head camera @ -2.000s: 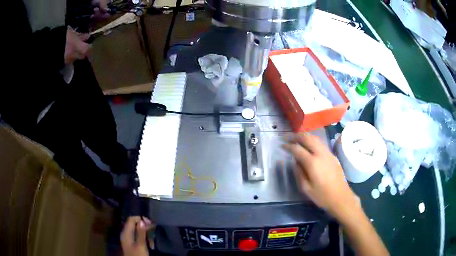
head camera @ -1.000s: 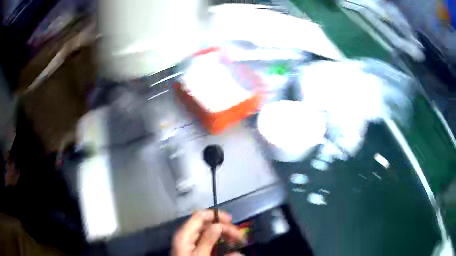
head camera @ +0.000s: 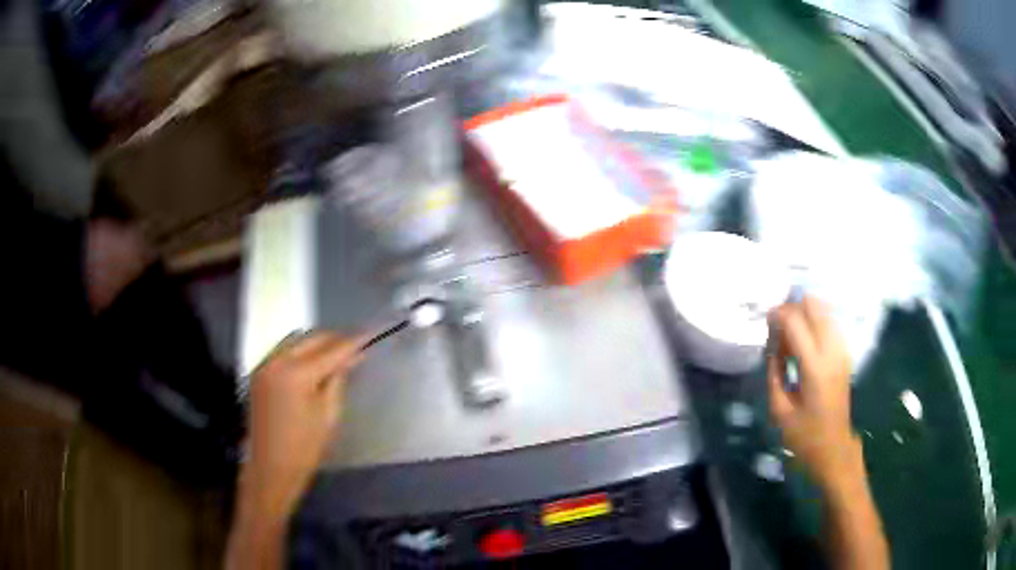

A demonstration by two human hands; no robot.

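Note:
The stemmed workpiece [head camera: 426,313] shows a white round head and a thin black stem. Its head is at the fixture area, just left of the clamp bar [head camera: 476,362]. My left hand [head camera: 295,384] is closed on the stem, left of the head. My right hand [head camera: 811,362] is at the right edge of the white round tub [head camera: 713,292], beside the plastic bag [head camera: 841,239]. Its fingers are bent together, and blur hides whether they hold anything. The press tip [head camera: 429,217] is blurred behind the workpiece head.
The orange parts box [head camera: 607,247] stands on the back right of the baseplate [head camera: 579,367]. A cream ribbed strip [head camera: 276,278] lies along its left edge. The control panel [head camera: 501,543] is at the front. A green nozzle [head camera: 702,156] and small white pieces [head camera: 769,465] are on the right.
The view has swung left. A hand held a workpiece with a dark round head upright near the front; now my left hand holds one with a white head at the fixture, and my right hand is beside the tub.

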